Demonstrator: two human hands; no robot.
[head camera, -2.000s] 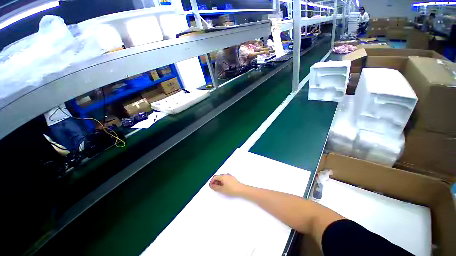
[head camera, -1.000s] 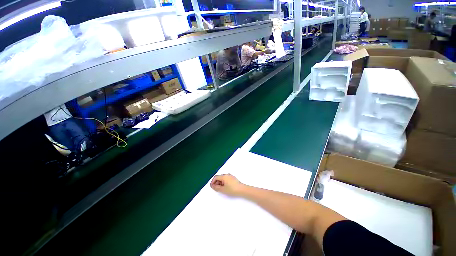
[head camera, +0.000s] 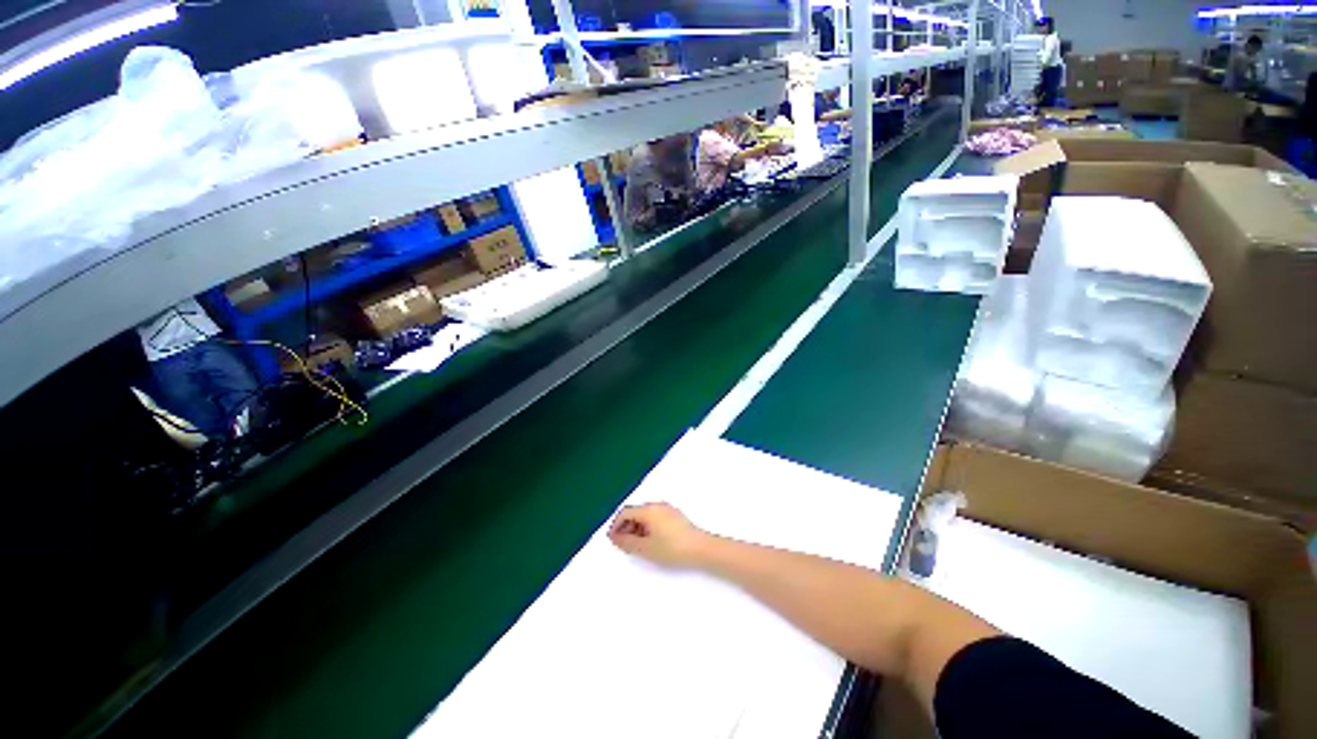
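My right hand (head camera: 654, 534) rests on the white bench sheet (head camera: 751, 498), near its left edge beside the green belt. Its fingers are curled in and I see nothing held in them. My bare forearm crosses the sheet from the lower right. My left hand is not in view. An open brown carton (head camera: 997, 469) stands at the lower right with a white divider sheet (head camera: 1098, 621) lying inside. A clear plastic bag (head camera: 946, 508) with something grey in it sticks up at the divider's left corner.
The dark green conveyor belt (head camera: 563, 448) runs along the sheet's left side. White blister trays (head camera: 1119, 296) are stacked behind the carton, and another stack (head camera: 953, 235) stands on the bench. Closed brown cartons (head camera: 1249, 267) are at right. A shelf (head camera: 433, 166) hangs over the line. People sit farther along.
My right hand and arm have stayed in place. In the background, people across the belt and a standing person far off have shifted slightly.
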